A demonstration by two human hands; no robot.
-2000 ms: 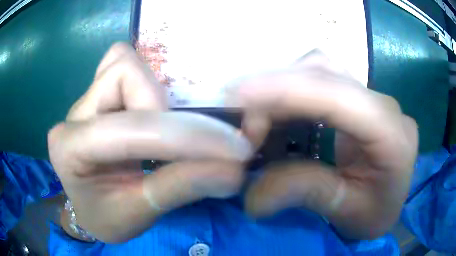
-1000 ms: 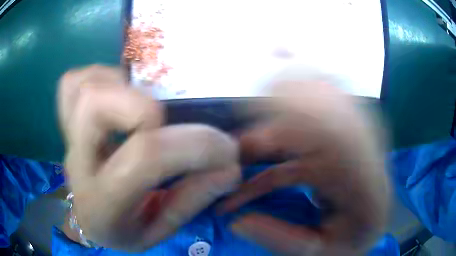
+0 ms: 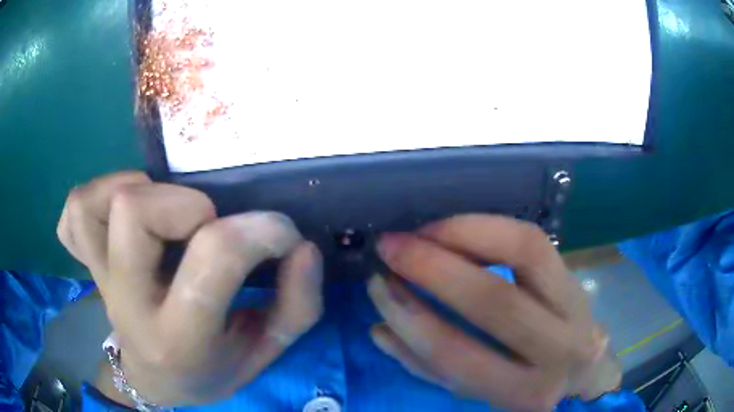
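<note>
The black fixture (image 3: 451, 189) lies crosswise at the near edge of the white tray (image 3: 402, 80), with bright screws at its right end. A small dark nest (image 3: 348, 239) shows between my hands, with a tiny bright spot in it. My left hand (image 3: 201, 282) is curled over the fixture's left part, index finger and thumb close together. My right hand (image 3: 491, 306) has its fingertips just right of the nest, over the near edge. Any tiny part between the fingertips is too small or hidden to tell. Copper-coloured parts (image 3: 169, 72) are heaped at the tray's left side.
The green bench surface (image 3: 64, 121) shows on both sides of the tray. A few dark specks lie on the tray. Blue sleeves show at both sides and my blue smock below. The grey floor with a yellow line shows at the lower right.
The hands have drawn apart, uncovering the nest and the fixture's right end. The tray shows larger and further left. The right hand is lower and sharper than one second ago.
</note>
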